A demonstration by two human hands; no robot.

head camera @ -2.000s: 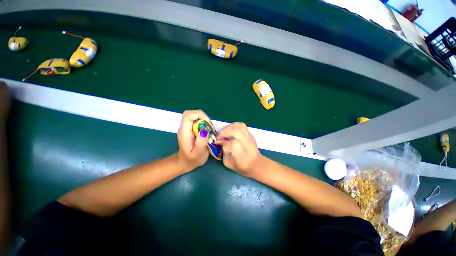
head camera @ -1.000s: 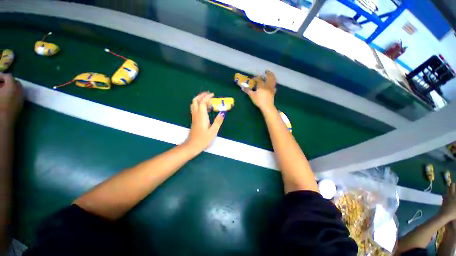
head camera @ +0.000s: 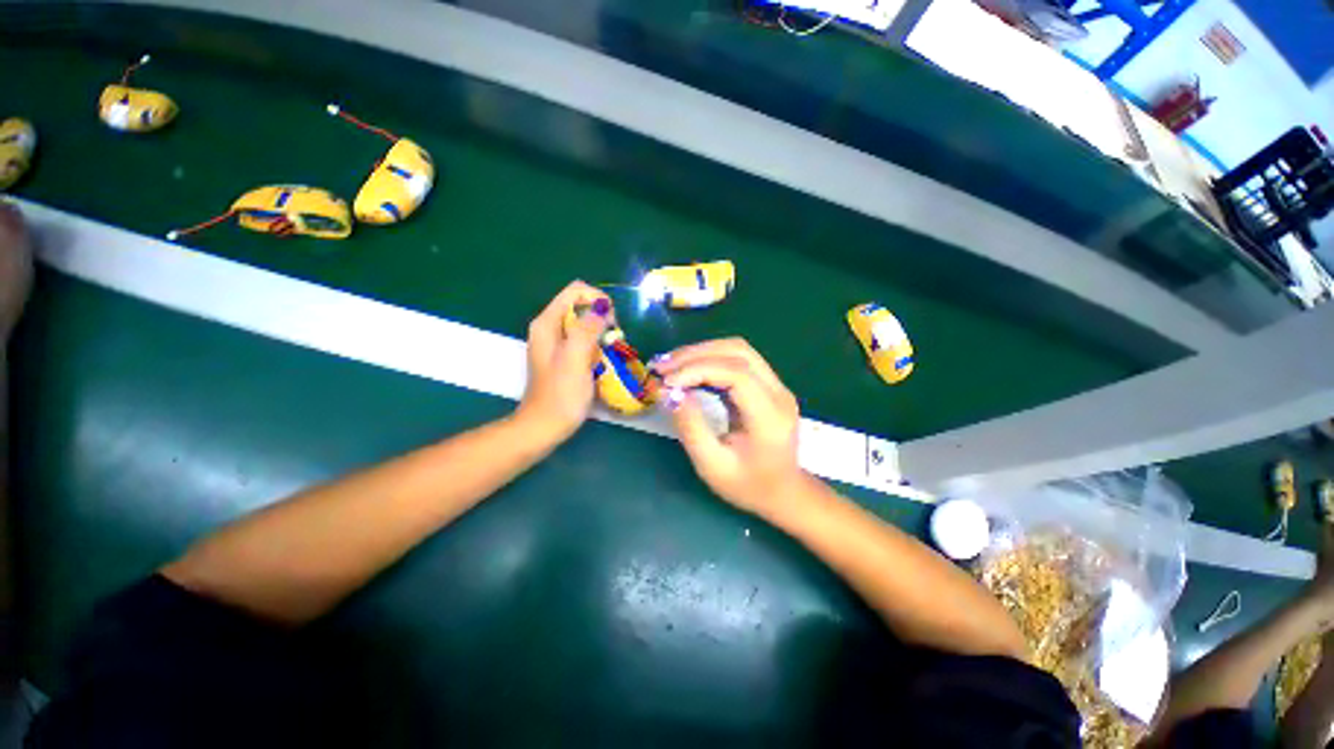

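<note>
My left hand (head camera: 560,363) grips an open yellow toy shell (head camera: 623,384) above the pale metal rail, its open side showing blue and red parts. My right hand (head camera: 743,417) is at the shell's right side, thumb and fingertips pinched on something small and pale at the red leads; its exact shape is unclear. Just beyond my hands, another yellow shell (head camera: 699,284) lies on the green belt with a bright white light at its left end.
More yellow shells lie on the belt, one at the right (head camera: 881,344) and several at the left (head camera: 395,183), some with red leads. A bag of gold-tan parts (head camera: 1033,590) and a white round cap (head camera: 961,528) sit beside my right forearm. Other people's arms show at both edges.
Both hands have come back from the belt to the rail. My left hand now holds an open shell, with my right hand at its leads. A lit shell now lies on the belt.
</note>
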